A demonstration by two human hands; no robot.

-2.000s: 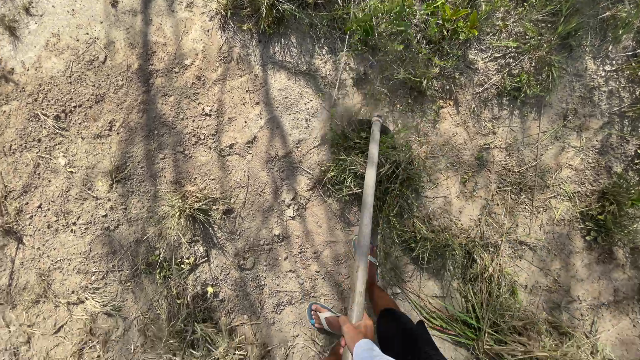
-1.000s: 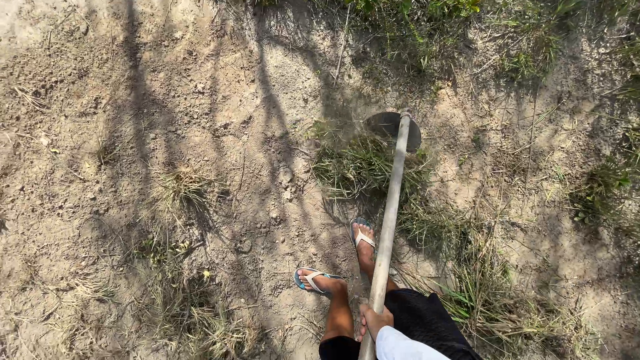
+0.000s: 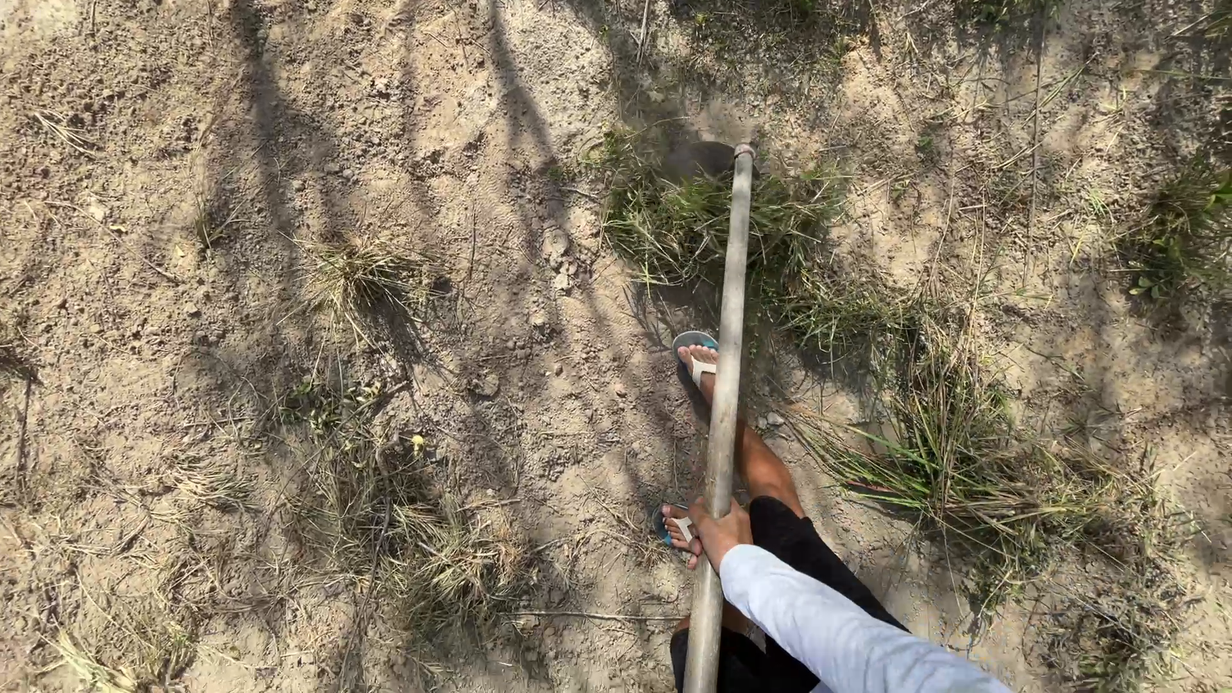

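My right hand (image 3: 722, 531), at the end of a light long sleeve, is closed around the wooden handle (image 3: 731, 327) of a hoe. The handle runs from the bottom edge of the view up to the hoe's dark, rounded metal blade (image 3: 701, 161), which is slightly blurred. That blade lies at the upper edge of a clump of green grass (image 3: 664, 226), partly hidden behind the handle's far end and some grass. My left hand is outside the view, as is the lower end of the handle.
My feet in flip-flops (image 3: 695, 339) stand on dry, crumbly soil (image 3: 558, 385) just below the clump. Longer grass (image 3: 948, 462) grows to the right of my legs. Dry tufts (image 3: 361, 274) and a weedy patch (image 3: 452, 558) lie to the left. Tree shadows cross the ground.
The hoe blade has moved left relative to the grass clump since one second ago. My right hand still grips the handle. The view has shifted somewhat.
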